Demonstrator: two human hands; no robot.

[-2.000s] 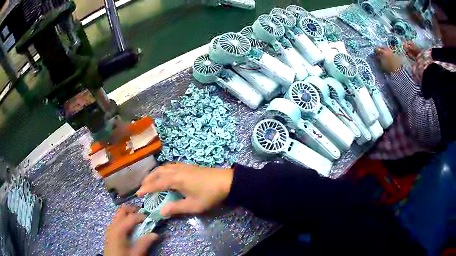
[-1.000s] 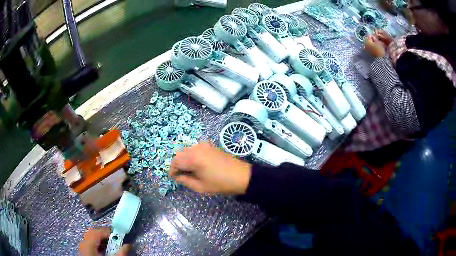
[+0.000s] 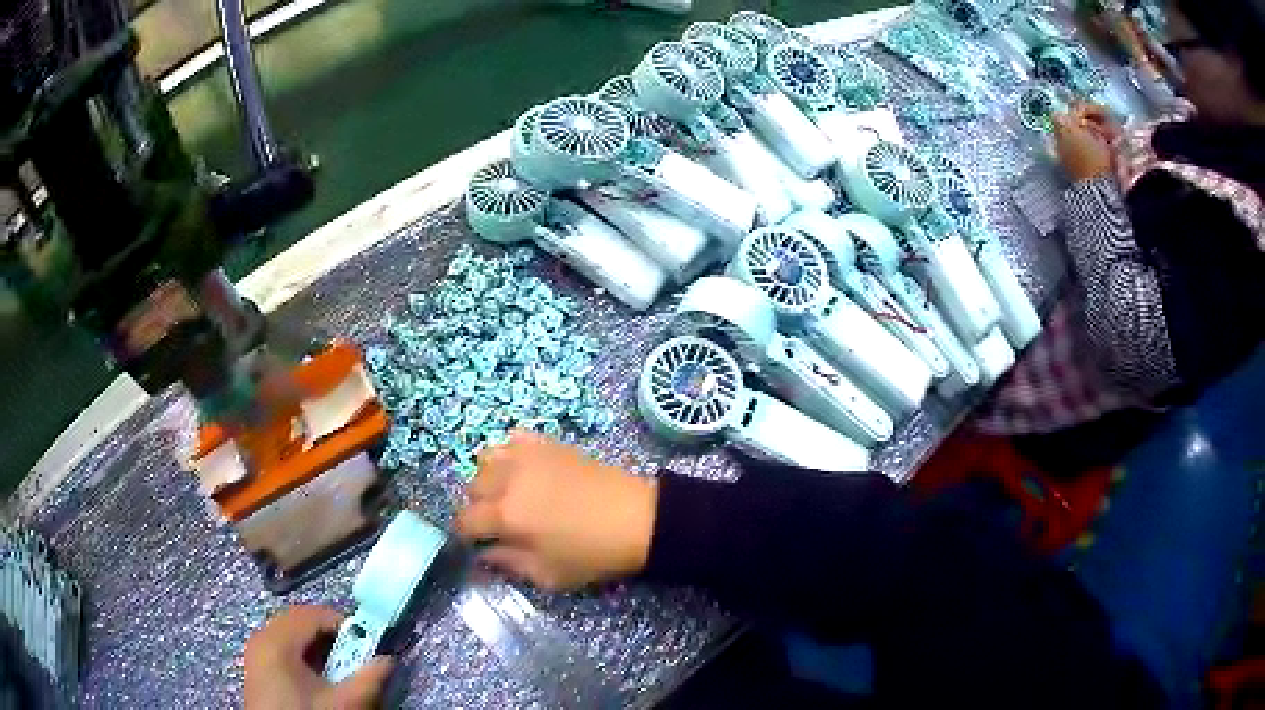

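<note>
My left hand (image 3: pixel 312 663) is at the bottom left, shut on the narrow handle end of a mint part-assembled fan unit (image 3: pixel 398 562). The unit's round head points up and right, its side towards me. My right hand (image 3: pixel 555 513) is just right of the head, fingers curled and pointing left. Its fingertips are blurred, and I cannot tell whether they hold a small fitting. A loose heap of small mint fittings (image 3: pixel 486 361) lies just beyond my right hand.
The dark green press (image 3: pixel 125 236) stands at left over an orange fixture (image 3: pixel 289 430). Many fan units (image 3: pixel 694 387) are piled right of the heap. Handle shells (image 3: pixel 39 603) stand at far left. A green conveyor (image 3: pixel 402 83) runs behind. A co-worker in a checked apron (image 3: pixel 1061 375) sits at right.
My right hand left the fan unit, went to the edge of the fittings heap, and is now back beside the fan head. My left hand has kept hold of the unit, now turned side-on.
</note>
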